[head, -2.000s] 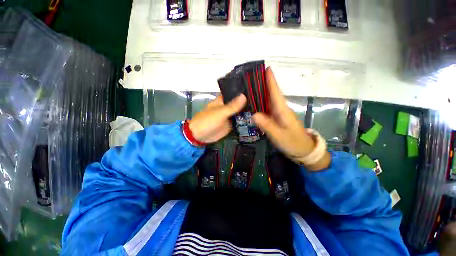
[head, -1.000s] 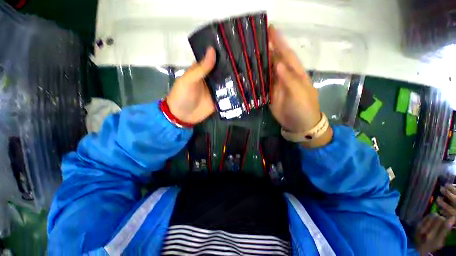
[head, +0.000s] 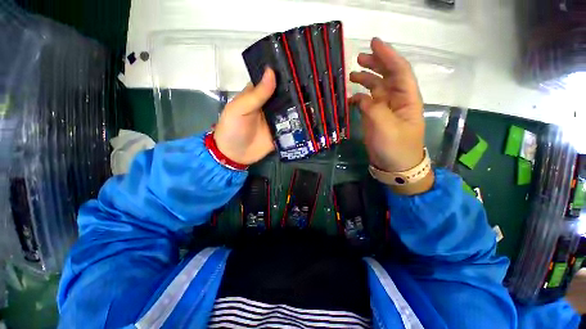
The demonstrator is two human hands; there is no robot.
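Observation:
My left hand holds a fanned stack of several unfinished handsets, backs up, with black bodies, red side edges and silver-blue open bays at the lower ends. The thumb lies on the leftmost one. My right hand is just right of the stack, fingers apart and partly curled, holding nothing. Below the stack, more handsets lie in a clear blister tray, their lower ends partly hidden by my body.
Stacked blister trays stand at the left, with a crumpled white cloth beside them. Green pieces are scattered at the right. Another tray stack stands far right, near handsets. A white board lies beyond.
The stack has moved up and left since the first frame and is fanned wider. My right hand has come off the stack's right edge and its fingers have opened.

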